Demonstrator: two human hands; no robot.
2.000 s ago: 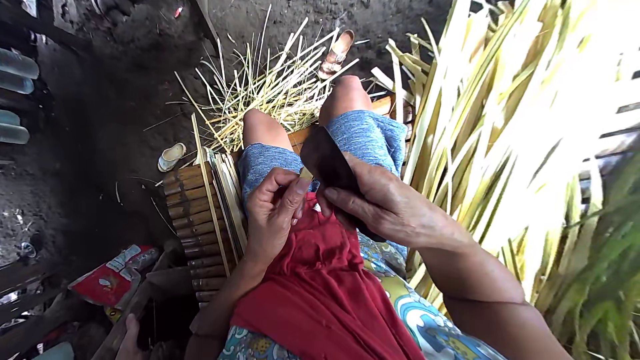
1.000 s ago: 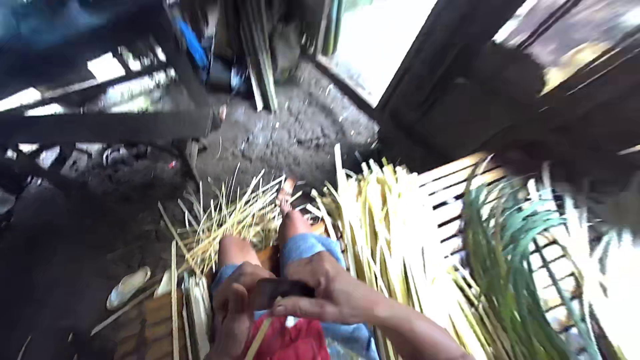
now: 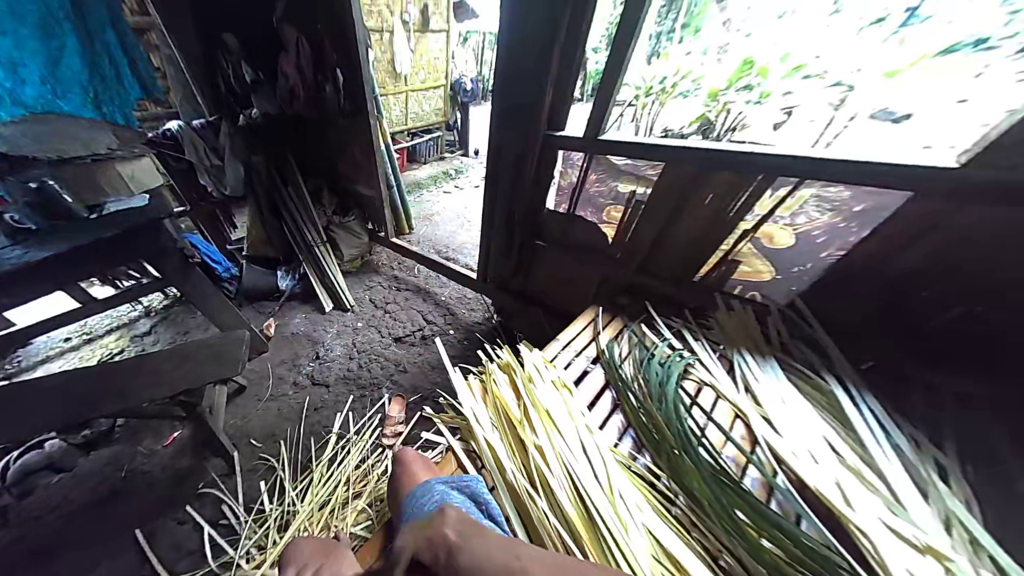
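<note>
At the bottom edge, my right forearm reaches in from the right and my right hand (image 3: 426, 538) is blurred and mostly cut off, over my lap beside the blue shorts (image 3: 456, 498). What it holds cannot be seen. My left hand is out of sight. Right of my knee lies a thick bundle of pale yellow-green plant strips (image 3: 552, 456), on a bamboo slat bench (image 3: 582, 340). Dark green strips (image 3: 680, 424) lie farther right, with whitish strips (image 3: 808, 408) beyond them. Thin cut strips (image 3: 320, 496) are scattered on the floor left of my knees.
A sandal (image 3: 394, 416) is just ahead of my knee on the dirt floor (image 3: 376, 320). A dark wooden table (image 3: 196, 352) stands to the left. Bamboo poles (image 3: 308, 232) lean near the open doorway, whose wooden sill (image 3: 432, 264) crosses the floor. A wooden wall and window frame (image 3: 768, 164) rise behind the bench.
The view has swung up and to the right. Both hands were together on a dark piece over the red cloth; now only part of my right hand shows, at the bottom edge.
</note>
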